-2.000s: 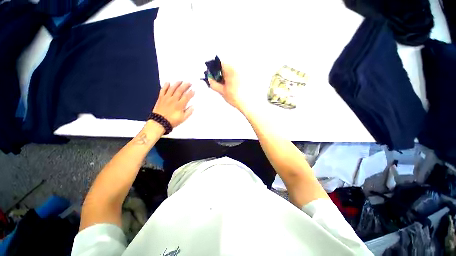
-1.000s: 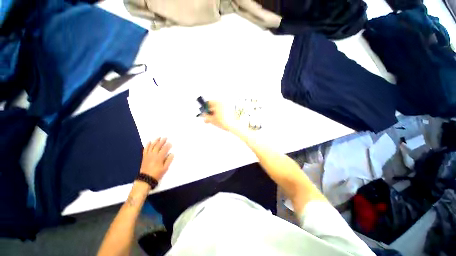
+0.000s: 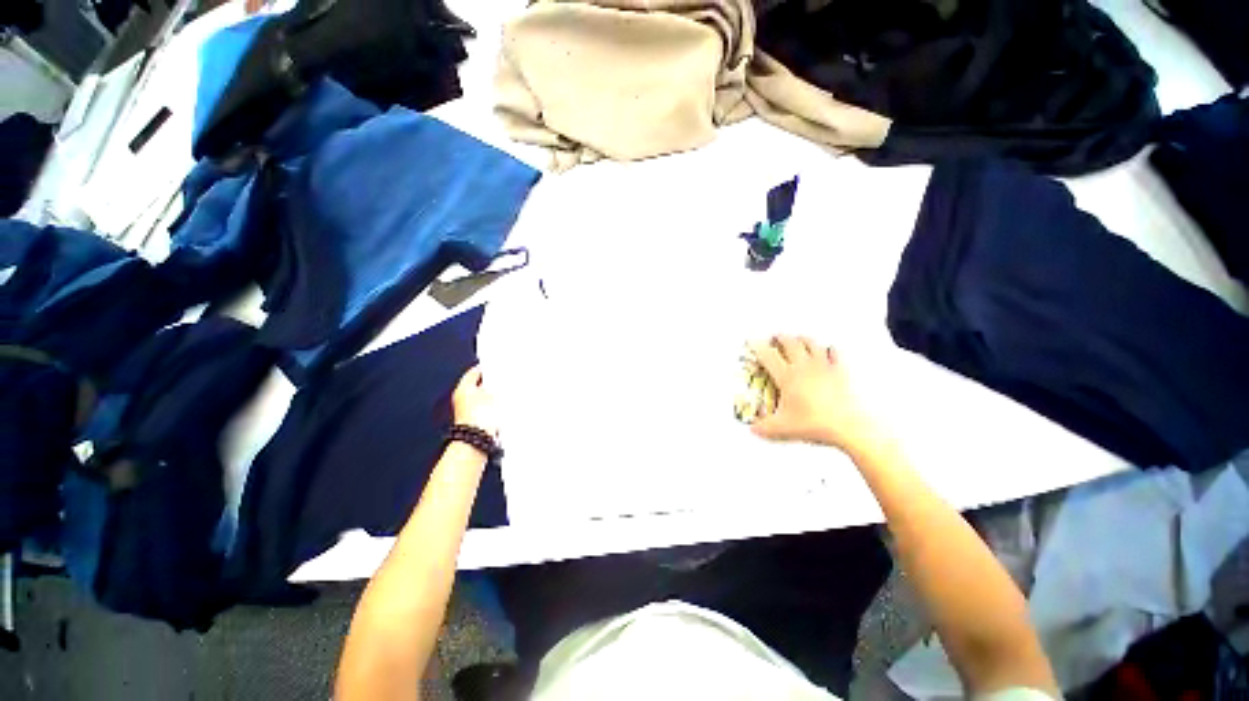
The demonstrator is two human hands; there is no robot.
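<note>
The dark navy trouser panel lies flat on the table at the left. A white template lies over its right side and blends into the white table. My left hand is at the template's left edge over the navy cloth; its fingers are partly hidden, so its hold cannot be told. My right hand is closed around the yellow-and-dark block on the white surface. The black and green marking tool lies on the table beyond my right hand, untouched.
A folded navy stack lies at the right. Mid-blue cloth and a dark tab with a cord loop are at the left. A beige garment and black garments lie at the far side. Pale scraps lie below right.
My right hand has let go of the marking tool, which now lies farther off, and has taken hold of the block. My left hand has moved to the template's edge. The view has shifted.
</note>
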